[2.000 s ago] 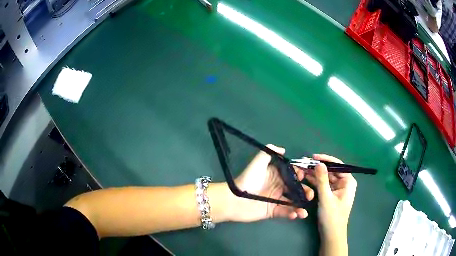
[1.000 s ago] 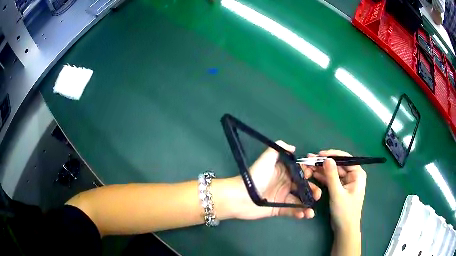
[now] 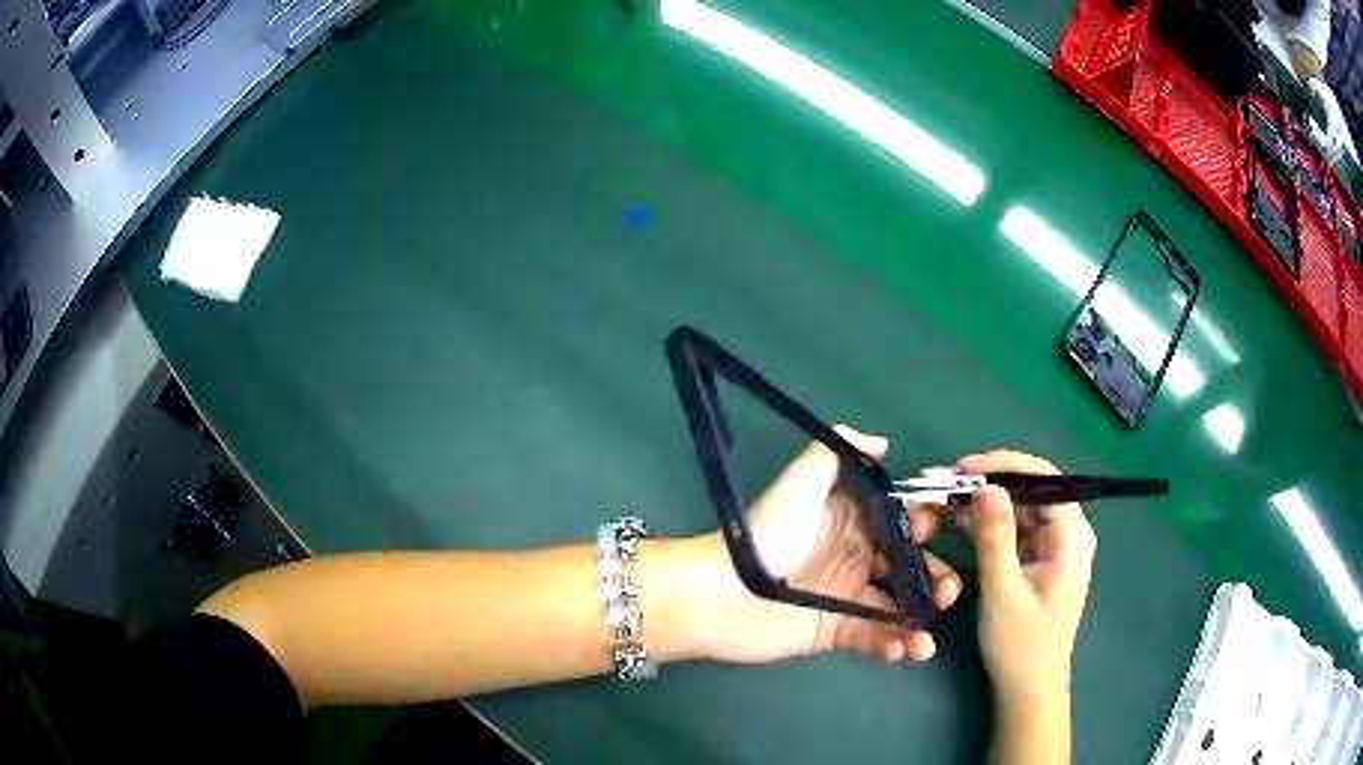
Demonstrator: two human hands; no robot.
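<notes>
A black phone middle frame (image 3: 718,463) is held tilted above the green mat, its open window towards the left and its solid block at the right end. My left hand (image 3: 815,575) is bare and holds the frame by the block end from below. My right hand (image 3: 1031,561) is bare and holds tweezers (image 3: 1069,487) with a black handle and bright silver points. The points are at the block's upper edge; whether they touch it or hold anything is too small to tell.
A second phone middle frame (image 3: 1133,321) lies on the mat (image 3: 449,359) at the right. A red tray (image 3: 1181,142) with black parts stands at far right, a person's gloved hand beyond. A white tray (image 3: 1263,695) is near right, a white wipe (image 3: 218,247) left, a metal fixture (image 3: 90,165) upper left.
The second frame on the mat has shifted up and to the left. Both my hands, with the held frame and tweezers, have moved slightly right since the oldest frame. My grips are unchanged.
</notes>
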